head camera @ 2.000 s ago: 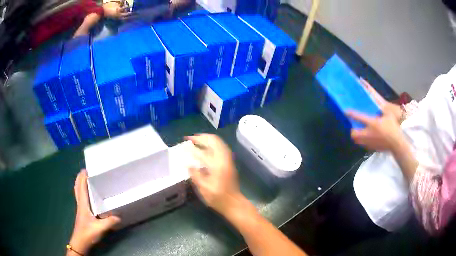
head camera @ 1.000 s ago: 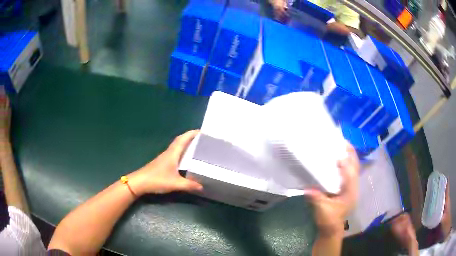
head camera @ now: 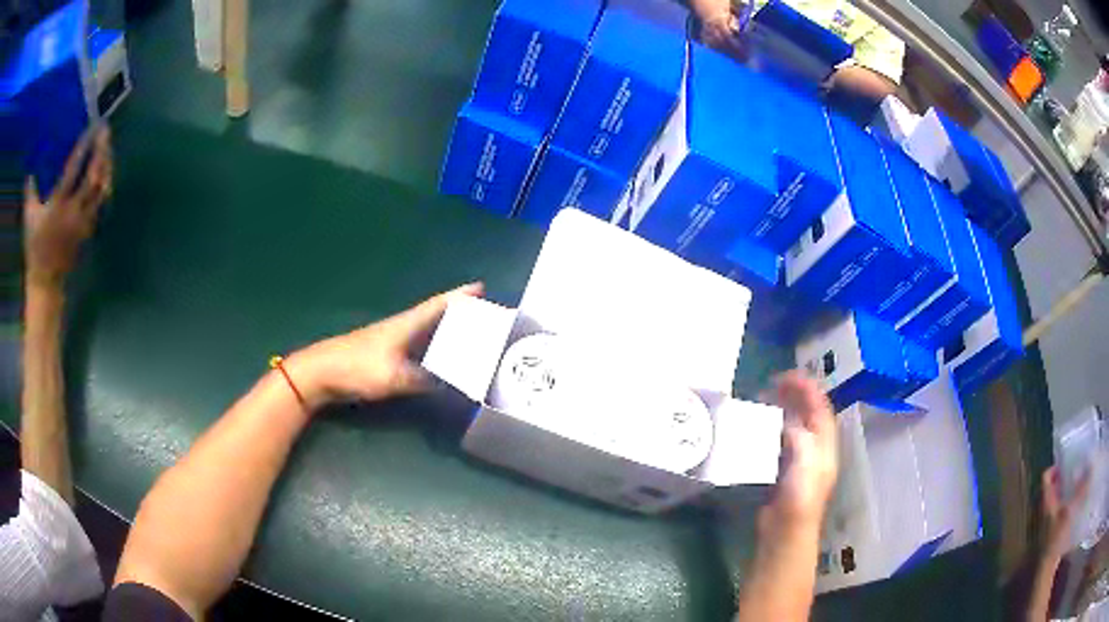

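An open carton [head camera: 584,467], white inside and in front, stands before me with its lid [head camera: 645,286] raised at the back and both side flaps folded outward. The white boxed device [head camera: 608,407] lies in it, with a round ringed mark near each end. My left hand [head camera: 383,352] is behind the left side flap, touching it; its fingertips are partly hidden. My right hand [head camera: 803,456] is upright at the outer edge of the right side flap, fingers slightly blurred; whether it grips the flap is unclear.
Stacked blue cartons [head camera: 718,201] stand behind the open one. Another open white carton [head camera: 906,468] lies at the right. A neighbour's hand [head camera: 67,213] is beside a blue box at the far left. Another person holds a white device [head camera: 1076,456] at the right edge. A metal rail crosses the upper right.
The white device has gone from my right hand into the open carton. Both side flaps now stand outward. At the far left, the neighbour's hand and a blue box have come up into view.
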